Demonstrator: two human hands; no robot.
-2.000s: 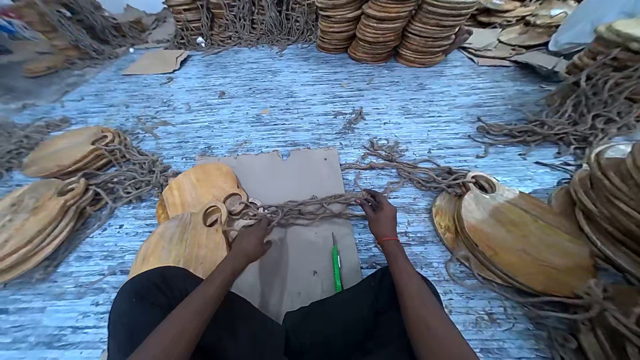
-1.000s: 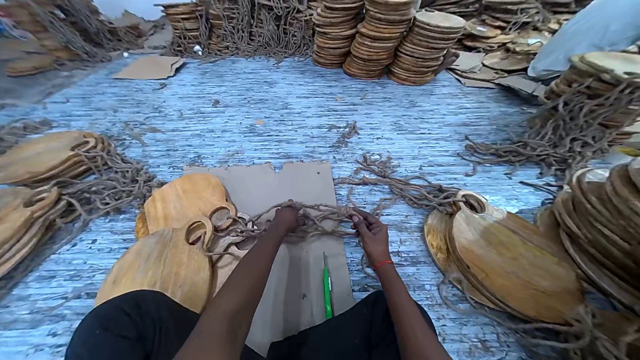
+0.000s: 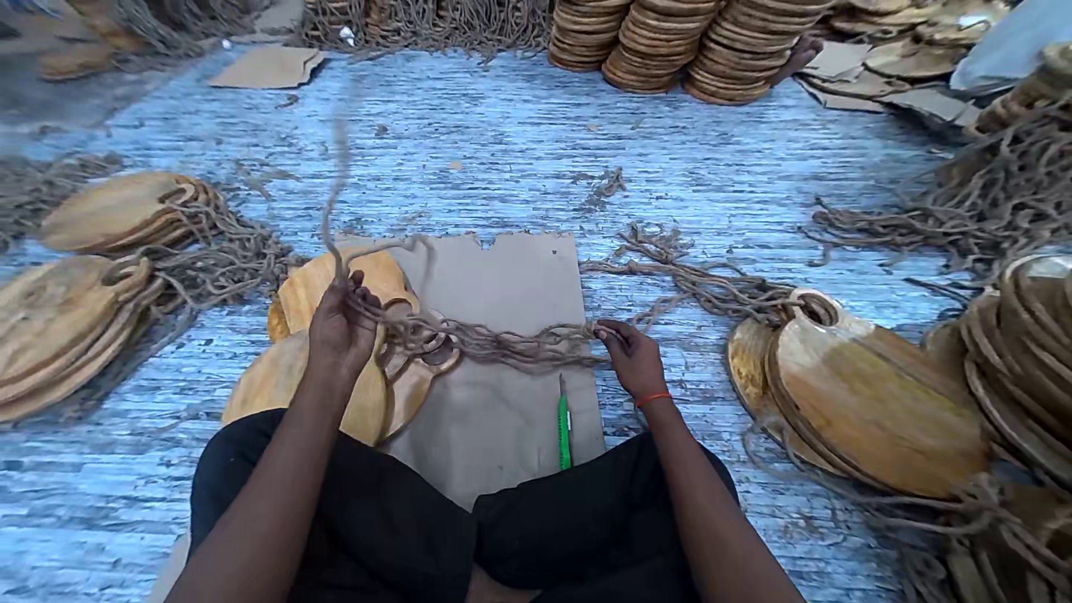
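My left hand (image 3: 345, 322) is raised above the round wooden boards (image 3: 276, 381) and grips a brown cord (image 3: 337, 184), whose free length swings up, blurred. At the right end of a bundle of brown cords (image 3: 519, 345), my right hand (image 3: 630, 352) pinches the strands between thumb and fingers. The bundle runs left to the ring-shaped handles of the boards. Beneath it lies a sheet of cardboard (image 3: 502, 285), with a green craft knife (image 3: 564, 427) on it, near my right knee.
More corded boards lie at the left (image 3: 59, 322) and right (image 3: 871, 402). Stacks of round boards (image 3: 645, 42) stand at the back. Loose cords (image 3: 980, 197) heap at the right, and a cardboard piece (image 3: 268, 67) lies at the back left. Part of another person's foot (image 3: 800, 57) shows behind the stacks.
My left hand has moved left, from the middle of the cord bundle to above the boards, and a cord now swings up from it. My right hand remains at the bundle's right end.
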